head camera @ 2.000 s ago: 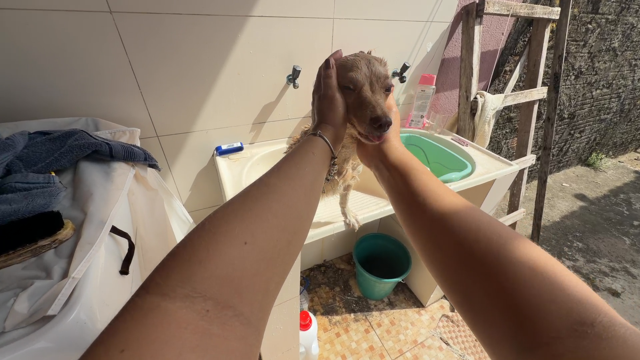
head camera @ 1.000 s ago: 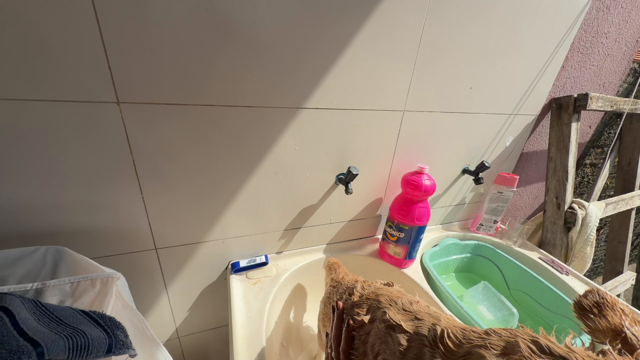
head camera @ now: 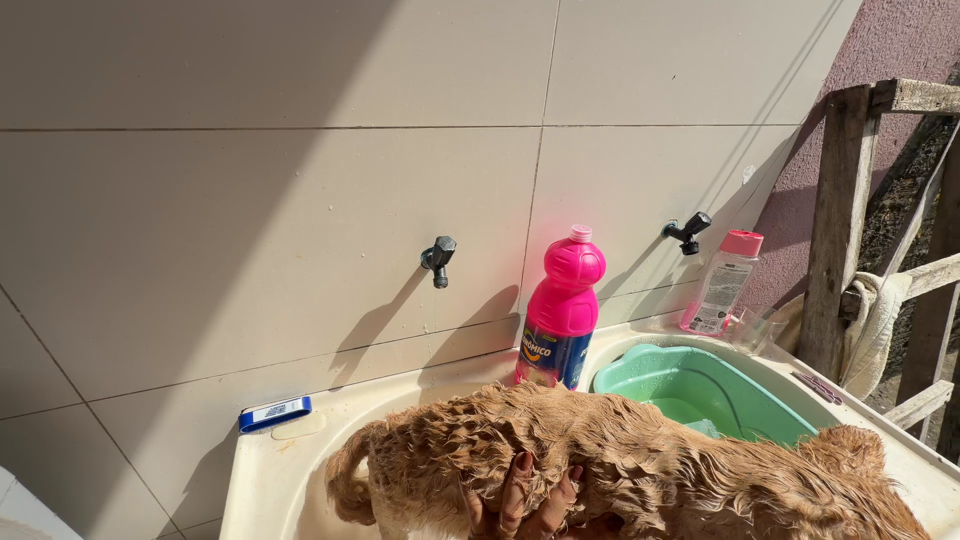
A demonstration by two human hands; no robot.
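Note:
A wet, tan-furred dog [head camera: 615, 442] stands along the front of a cream laundry sink [head camera: 259, 465], its tail end at the left and its head at the lower right. A hand [head camera: 521, 499], seen only by its fingers at the bottom edge, presses spread into the fur of the dog's side; which hand it is cannot be told for certain, but it looks like my left hand. No second hand can be made out. Behind the dog are a bright pink plastic bottle [head camera: 566, 307] and a green plastic basin [head camera: 697, 382] holding water and a clear container.
A blue-edged item [head camera: 274, 414] lies on the sink's left corner. Two black taps [head camera: 440, 261] stick out from the tiled wall. At the right rear stand a clear bottle with a pink cap [head camera: 721, 285] and a clear cup [head camera: 756, 330]. A wooden frame [head camera: 832, 232] with a cloth is beyond.
Two seconds ago both hands held the dog's head; now fingers rest on its side. The dog has turned lengthwise along the sink. The view has moved closer to the wall.

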